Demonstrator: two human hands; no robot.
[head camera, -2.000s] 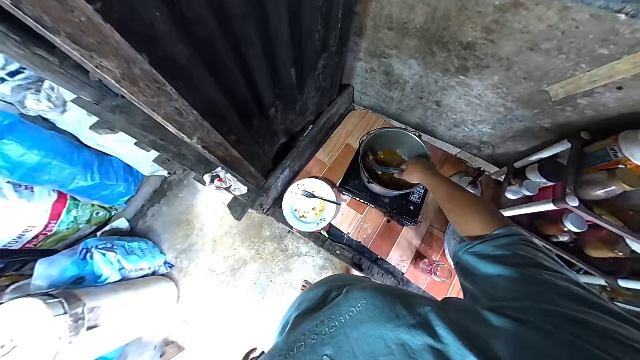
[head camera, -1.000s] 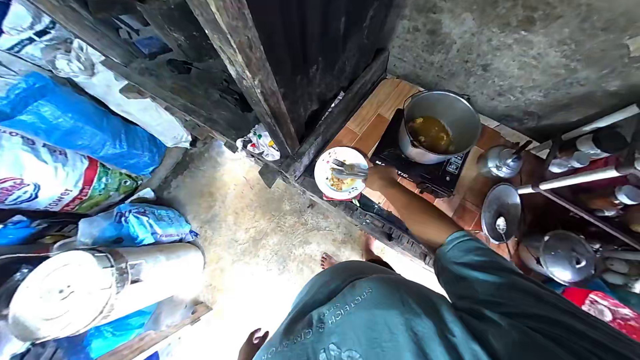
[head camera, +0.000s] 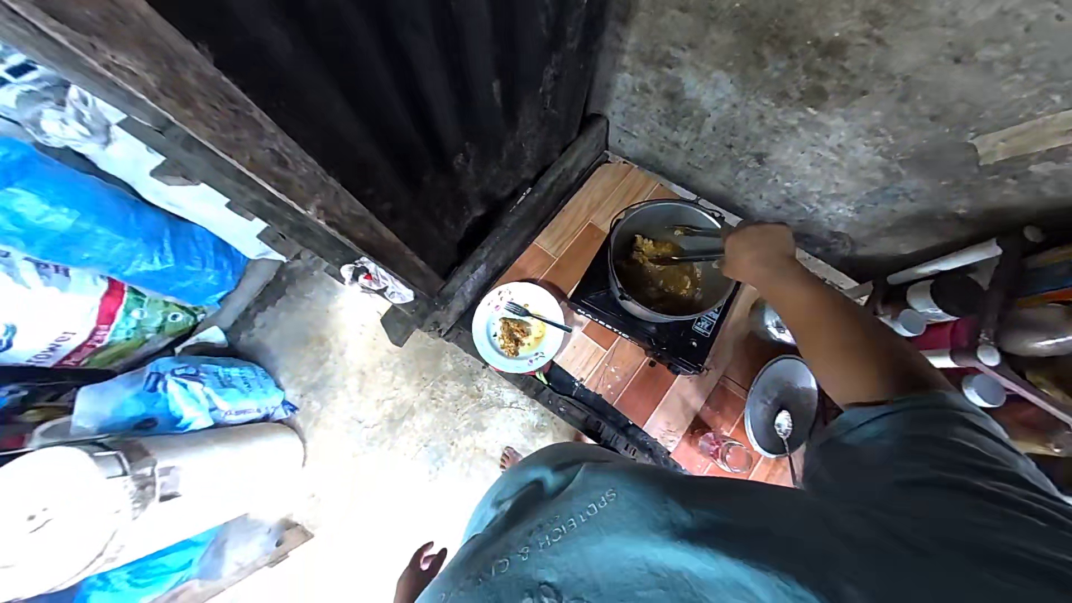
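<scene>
My right hand (head camera: 758, 253) is closed on metal tongs (head camera: 687, 257), whose arms reach into a deep metal pot (head camera: 626, 289). Inside the pot, brown liquid surrounds a golden, battered-looking piece of food (head camera: 657, 251) by the tongs. The pot stands on a black portable stove (head camera: 691, 339). Left of the stove, a white plate (head camera: 492, 356) with a patterned rim holds a browned piece of food (head camera: 515, 335), a yellow substance and a fork (head camera: 540, 317). My left hand (head camera: 421, 569) hangs low beside my body, partly cut off by the frame's bottom edge, with nothing visible in it.
Right of the stove are a metal bowl (head camera: 758, 394) with a spoon (head camera: 784, 427) and a clear glass (head camera: 727, 452) on the tiled counter (head camera: 641, 389). A rack (head camera: 988, 356) with jars stands farther right. Filled sacks (head camera: 100, 218) and a large white container (head camera: 218, 469) are at the left.
My right hand has moved from the plate back over the pot with the tongs. The earlier frame shows my left hand low beside my body too.
</scene>
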